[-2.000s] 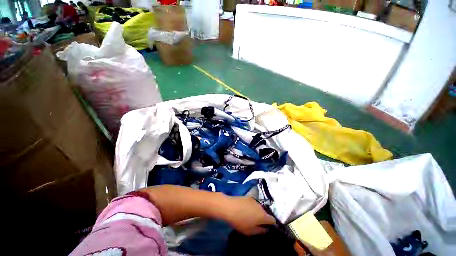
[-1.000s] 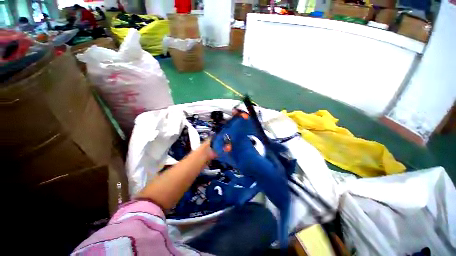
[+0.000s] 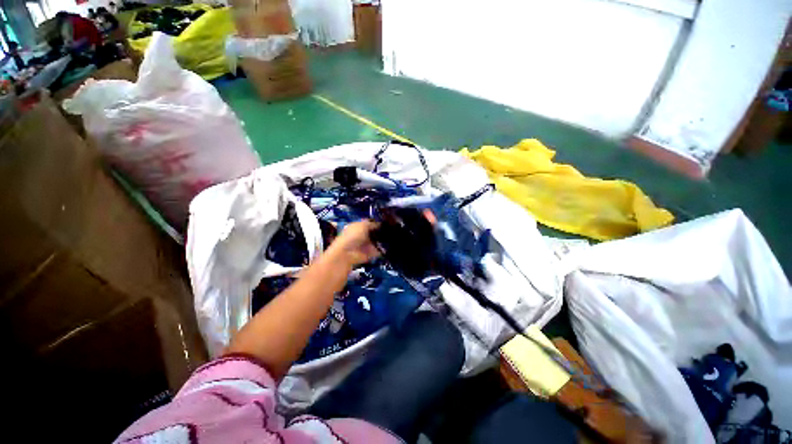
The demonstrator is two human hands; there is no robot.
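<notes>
My left hand reaches in from the lower left over the white sack. It is closed on a blue whale-shaped bag, at its dark opening. The bag is blurred by motion, and a black strap trails from it to the lower right. Heaped blue bags with printed straps lie in the open white sack below my hand. My fingertips are partly hidden behind the dark fabric. My right hand is not in view.
A brown carton stands at the left beside a tied white sack. Yellow sacking lies on the floor. At right, another white sack holds blue bags. A cream pad lies on an orange-brown item.
My left hand went down by my lap, then rose over the sack with a blue bag. The bag now shows its dark opening toward me. The view has shifted downward.
</notes>
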